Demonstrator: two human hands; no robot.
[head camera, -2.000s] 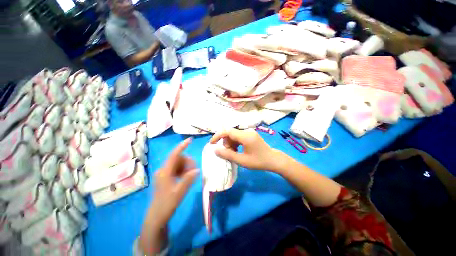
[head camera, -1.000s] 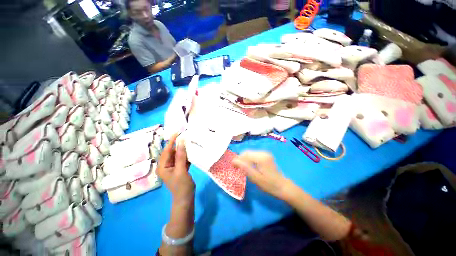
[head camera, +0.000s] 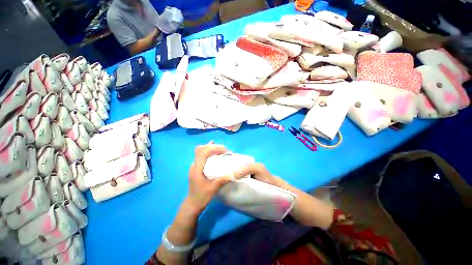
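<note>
A cream-white flap pouch (head camera: 253, 197) with a pink patch near its right end is held above the blue table, close to my body. My left hand (head camera: 206, 173) grips its upper left end, with the fingers over the top. My right hand (head camera: 259, 176) is on its upper side and partly hidden behind it. The lining does not show. I cannot tell whether the flap is fastened.
Closed pouches (head camera: 118, 177) and a tight finished stack (head camera: 39, 202) are at left. A loose pile (head camera: 253, 64) spans centre to right. Thread snips (head camera: 303, 138) and a tan ring (head camera: 331, 141) lie before it. Navy-and-grey pouches (head camera: 133, 77) and a person (head camera: 132, 26) are beyond. An open carton (head camera: 414, 160) is at right.
The pouch, earlier showing its red-patterned lining, now shows its cream outside and lies nearer my body. Both hands have closed on it. The view has shifted.
</note>
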